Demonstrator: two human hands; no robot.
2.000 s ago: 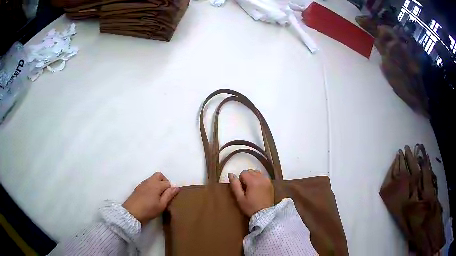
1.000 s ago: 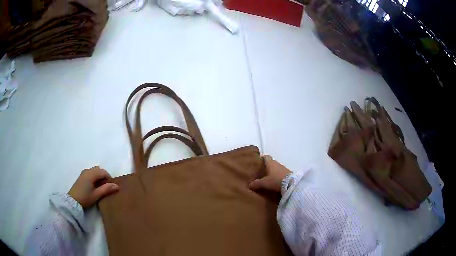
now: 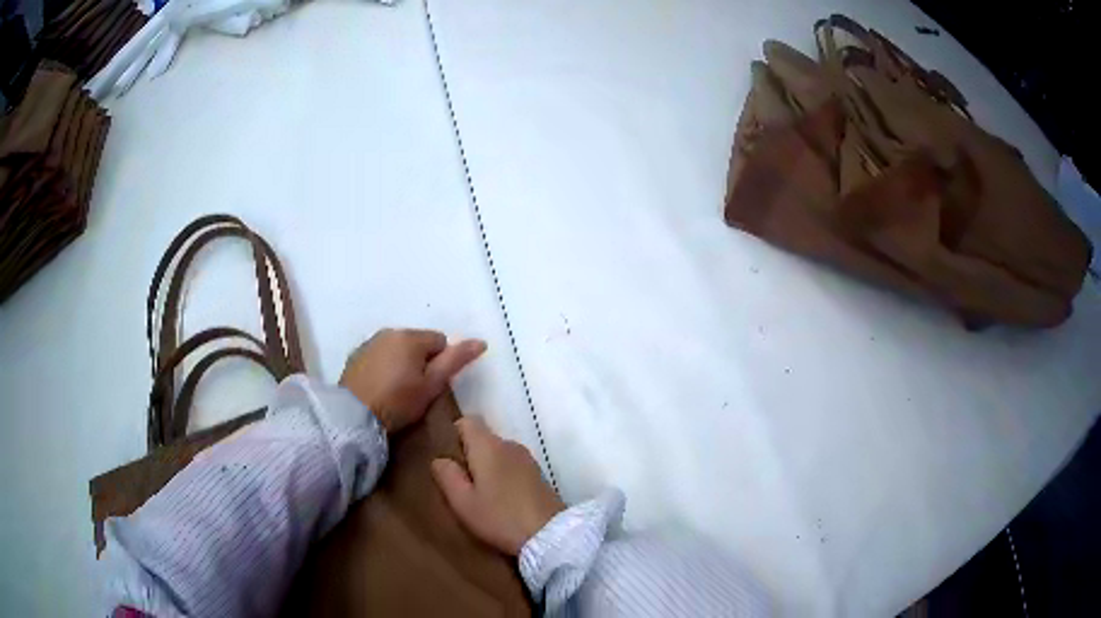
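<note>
A brown tote bag (image 3: 398,531) lies flat on the white table at the lower left, its lower part cut off by the frame edge. Its looped handles (image 3: 283,316) lie spread above the top edge. My left hand (image 3: 405,372) is at the bag's upper right corner, its sleeve crossing over the bag and hiding part of the top edge. My right hand (image 3: 497,483) is on the bag's right side edge just below, thumb on top of the fabric. The fingers under the edge are hidden.
A heap of unfolded brown bags (image 3: 906,199) with upright handles lies at the upper right. A folded bag stack (image 3: 48,169) stands at the left edge. White sheets (image 3: 199,22) lie at the top left. A seam line crosses the white table (image 3: 652,398).
The view has turned right. My left hand has moved from the bag's left corner across to the right corner. My right hand has slid down from that corner along the side edge.
</note>
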